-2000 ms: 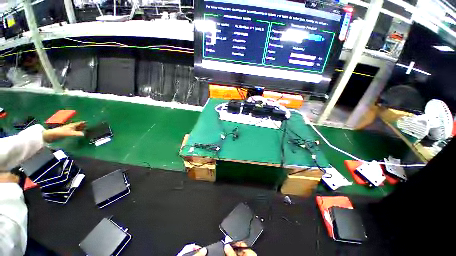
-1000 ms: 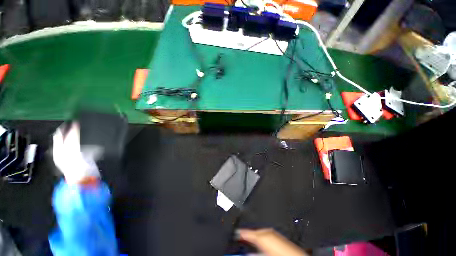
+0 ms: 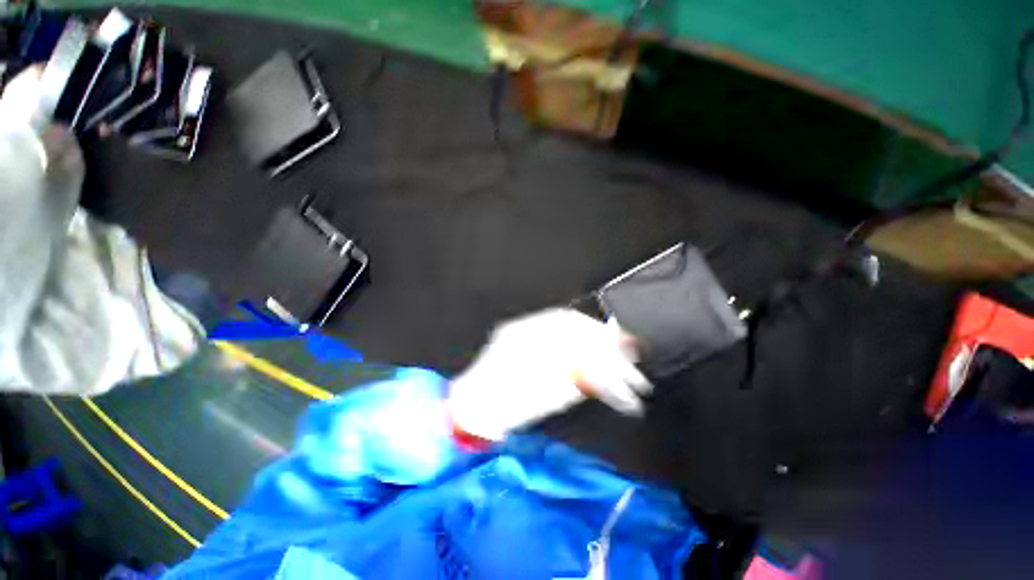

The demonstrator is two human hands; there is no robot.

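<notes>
A flat black box [image 3: 671, 312] with a pale rim lies on the black mat right of centre, with a thin dark lead near its right corner. My left hand [image 3: 550, 372], in a white glove, is blurred beside the box's lower left corner. Its fingers point right and slightly down; whether they touch or hold anything is unclear. My right hand is not in view. Two more black boxes lie apart on the mat to the left, one farther back [image 3: 272, 111] and one nearer [image 3: 304, 266].
Overlapping boxes [image 3: 142, 85] stand at the upper left, beside another person's pale sleeve [image 3: 79, 283]. The raised stand's wooden leg [image 3: 567, 85] is at the top. An orange-red pad [image 3: 977, 340] is at the right. Dark leads run towards the upper right. Pink material [image 3: 782, 566] is at the bottom edge.
The view has turned left and down. My left hand, earlier blurred with a dark box at the left, is now beside the central box. My right hand has left the picture.
</notes>
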